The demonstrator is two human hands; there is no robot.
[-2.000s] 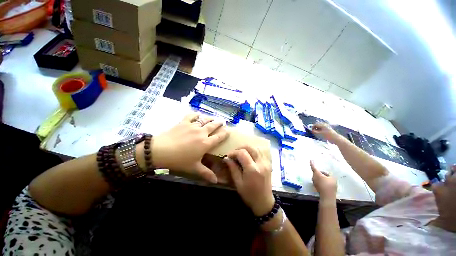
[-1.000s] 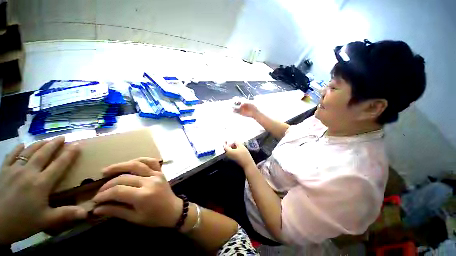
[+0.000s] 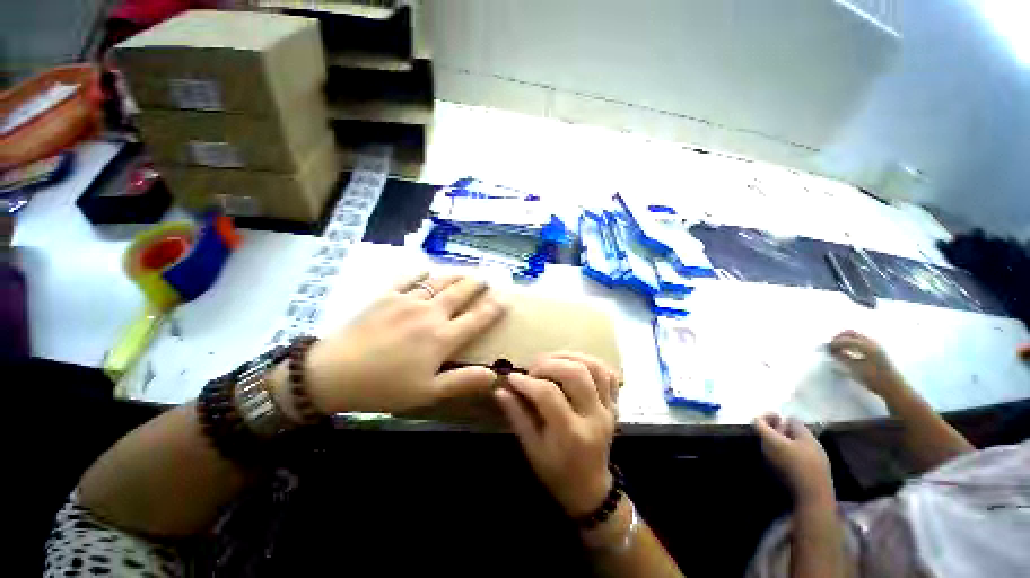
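A plain brown cardboard carton lies at the table's front edge, its long side towards me, with a small dark round notch at its front edge. My left hand lies flat on the carton's left part, fingers spread over the top and thumb at the front edge. My right hand is at the carton's right front, fingers bent over the edge and fingertips near the notch. Both hands hide parts of the carton. Whether its flap is fully tucked in cannot be told.
Behind the carton lie flat blue-white boxes and a loose pile of retail boxes. Left are a label sheet, tape rolls, stacked cartons, a black tray and an orange basket. A person's hands work at right.
The view swung right to the neighbour and has swung back left. Both my hands stay on the carton; my right fingertips have shifted slightly along its front edge. The neighbour's hands have moved.
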